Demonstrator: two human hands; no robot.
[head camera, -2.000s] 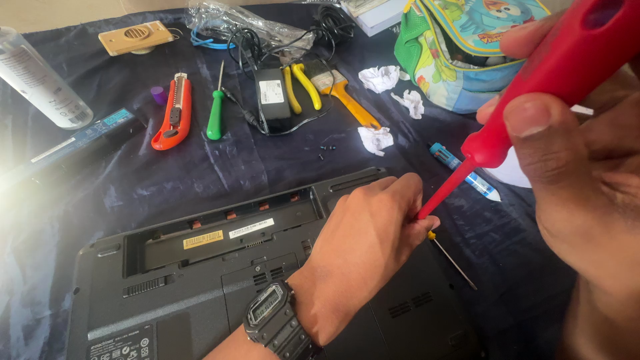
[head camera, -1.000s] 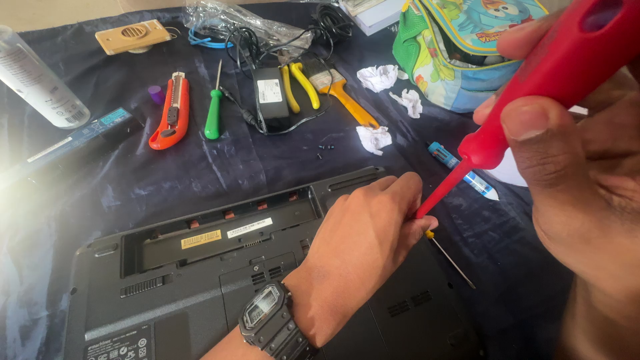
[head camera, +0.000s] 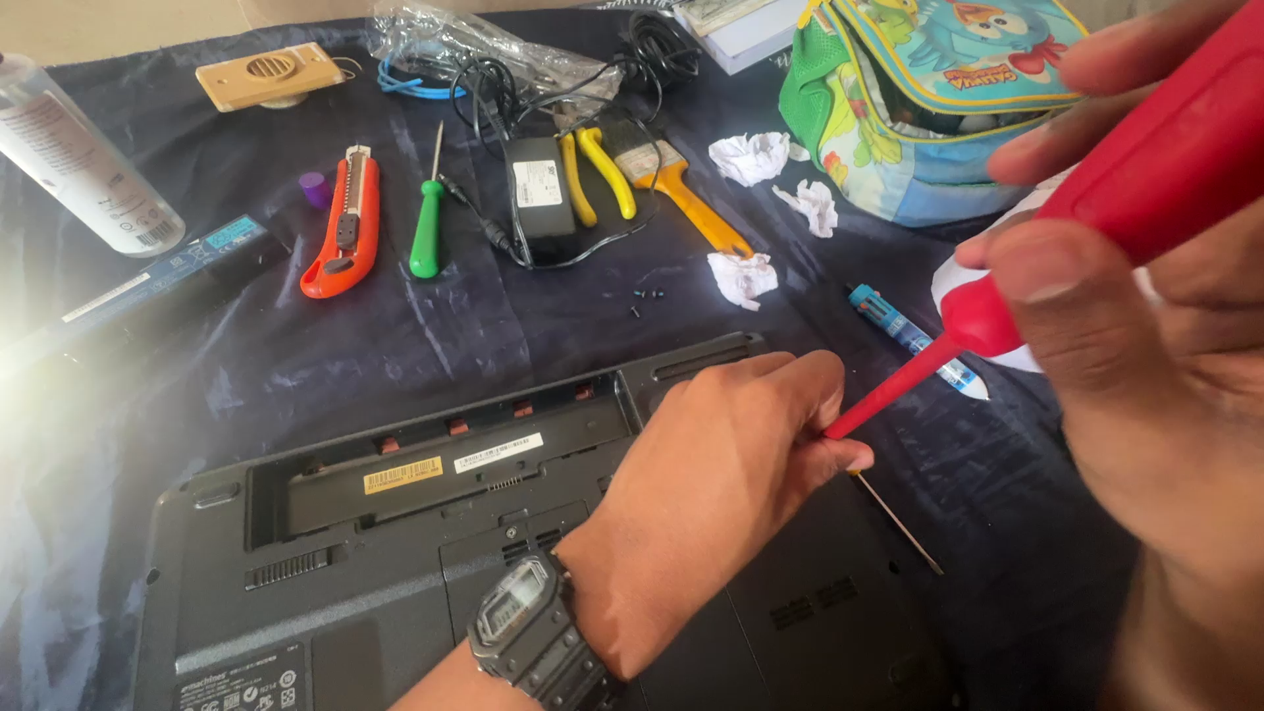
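Observation:
My right hand (head camera: 1116, 276) grips the large red handle of a screwdriver (head camera: 1155, 148) at the right, its red-sleeved shaft slanting down to the left. My left hand (head camera: 711, 464), with a black digital watch (head camera: 538, 632) on the wrist, pinches the low end of that shaft between thumb and fingers. The tip is hidden by the fingers. Beneath the left hand lies a black laptop, underside up (head camera: 395, 602), with its long battery bay (head camera: 434, 474) uncovered. Beyond the laptop are several small dark screws (head camera: 642, 296). A thin screwdriver shaft (head camera: 899, 523) sticks out past the left thumb.
On the dark cloth lie a laptop battery (head camera: 168, 276), orange utility knife (head camera: 346, 227), green screwdriver (head camera: 427, 227), power adapter (head camera: 538, 197), yellow-handled tool (head camera: 604, 173), paintbrush (head camera: 691, 202), crumpled paper (head camera: 750, 158) and a pen (head camera: 913, 341). A bottle (head camera: 79, 158) and a colorful bag (head camera: 918, 118) stand farther back.

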